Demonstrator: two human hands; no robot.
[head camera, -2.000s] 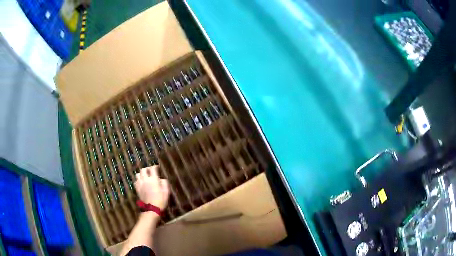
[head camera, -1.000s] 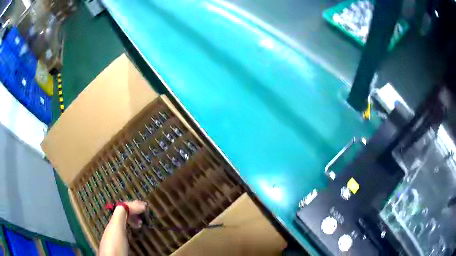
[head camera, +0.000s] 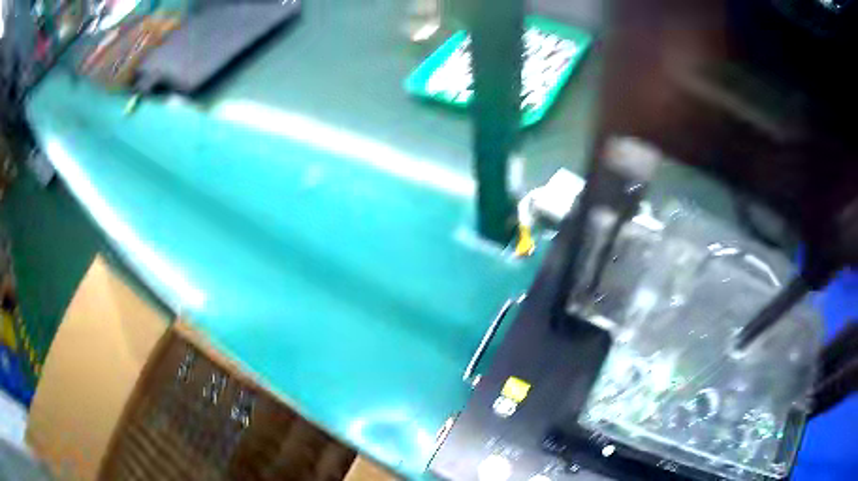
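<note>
The test fixture (head camera: 527, 376) stands on the green bench at the lower right, blurred. Its clear pressure plate (head camera: 696, 348) lies over the board nest, with whitish and green shapes showing beneath it. A yellow label and round silver buttons show on the black base. The divided carton (head camera: 235, 423) is below the bench edge at the lower left, cut off by the frame, with a few boards upright in its cells. Neither of my hands is in view.
The green bench top (head camera: 282, 254) runs across the middle. A green tray (head camera: 546, 70) of small pale parts lies behind a dark upright post (head camera: 494, 122). A white box with a yellow piece sits beside the fixture. A dark flat panel (head camera: 221, 47) lies at the back left.
The view has swung right and up toward the fixture. The carton has shifted to the lower left of the picture. My left hand, earlier at the carton cells, is out of view.
</note>
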